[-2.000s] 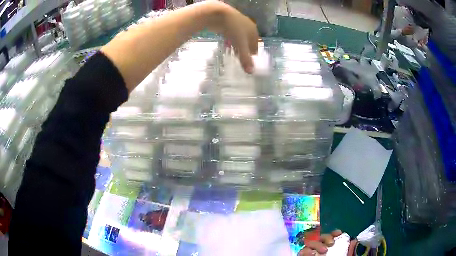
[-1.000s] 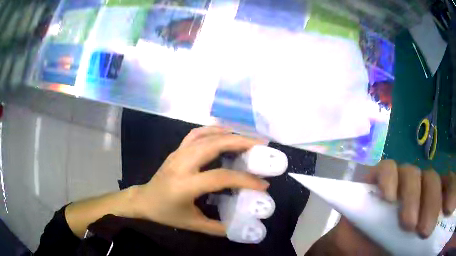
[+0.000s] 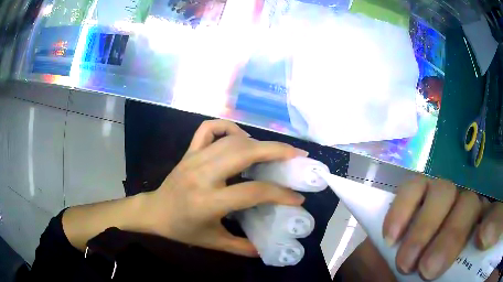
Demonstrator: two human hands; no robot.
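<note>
My left hand [image 3: 204, 193] holds three white plastic parts side by side over my dark-clad lap, their end faces with small holes turned to the right. The upper part [image 3: 295, 172] lies between the fingers, apart from the middle part [image 3: 287, 219] and the lowest part [image 3: 276, 248], which touch. My right hand [image 3: 435, 226] is closed around a white piping bag [image 3: 367, 201] with black printing. The bag's fine tip is at the end face of the upper part. Whether paste comes out cannot be seen.
A shiny printed sheet [image 3: 149, 71] covers the bench, its front edge just above my left hand. A white wiping sheet [image 3: 353, 77] lies on it. Scissors [image 3: 475, 137], a cotton swab [image 3: 471, 57] and a smaller white sheet [image 3: 481, 41] lie on the green mat [image 3: 455, 124] at right. Light tiled floor is below left.
The view has swung down from the trays to my lap, where the left hand has brought the parts. Since one second ago, the bag's tip has moved from beside the upper part onto its end face.
</note>
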